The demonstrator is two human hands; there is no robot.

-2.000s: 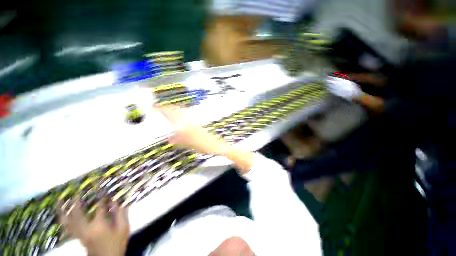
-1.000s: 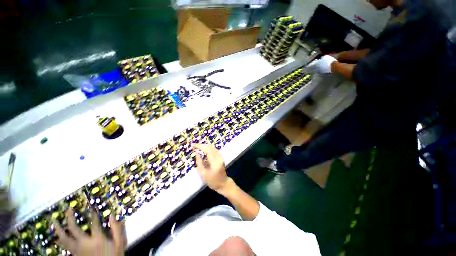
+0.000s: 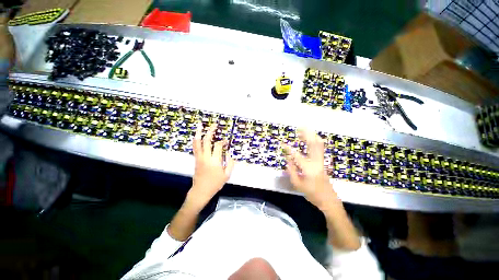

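Note:
A long double row of populated board panels (image 3: 148, 124) runs across the bench in front of me, with a dark seam between two panels near the middle. My left hand (image 3: 209, 161) rests on the row just left of that seam, fingers apart. My right hand (image 3: 308, 164) is over the row right of the seam, fingers spread and somewhat blurred. I see nothing held in either hand, though the undersides of the fingers are hidden.
Behind the row are black components (image 3: 82, 53), green-handled cutters (image 3: 133, 57), a yellow bottle-like item (image 3: 282, 86), a spare panel (image 3: 324, 88), blue pieces (image 3: 348, 98), more pliers (image 3: 402, 104), a red bin (image 3: 166, 20) and a blue tray (image 3: 302, 46). Cardboard (image 3: 410, 52) stands behind right.
The view has turned left, bringing in the black heap, left cutters and red bin. The other person has left the picture. My hands are now closer together on the row.

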